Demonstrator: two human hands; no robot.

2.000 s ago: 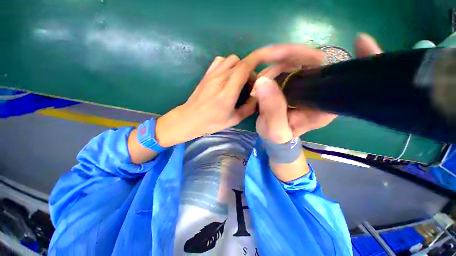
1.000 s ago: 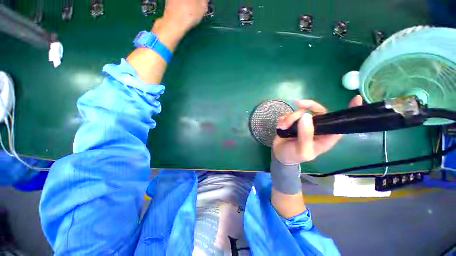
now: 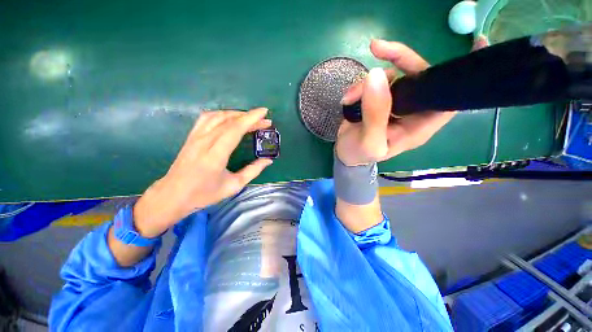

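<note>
My left hand holds a small square dark unit between thumb and fingers above the green mat. The unit has shiny edges and its inner face shows. My right hand is shut around the nose end of a long black electric screwdriver, which points left and looms large toward the right edge. The screwdriver's bit is not visible. A round dish with a silver speckled surface lies on the mat, partly behind my right fingers. The unit and the screwdriver are apart.
The green mat spreads beneath my hands. A mint-green fan stands at the upper right, cut off by the picture's edge. A black cable runs along the mat's near right edge. Blue bins are low at the right.
My left hand has come back from the row of units at the far side and now holds one near the dish. My right hand still holds the screwdriver. The view has shifted nearer.
</note>
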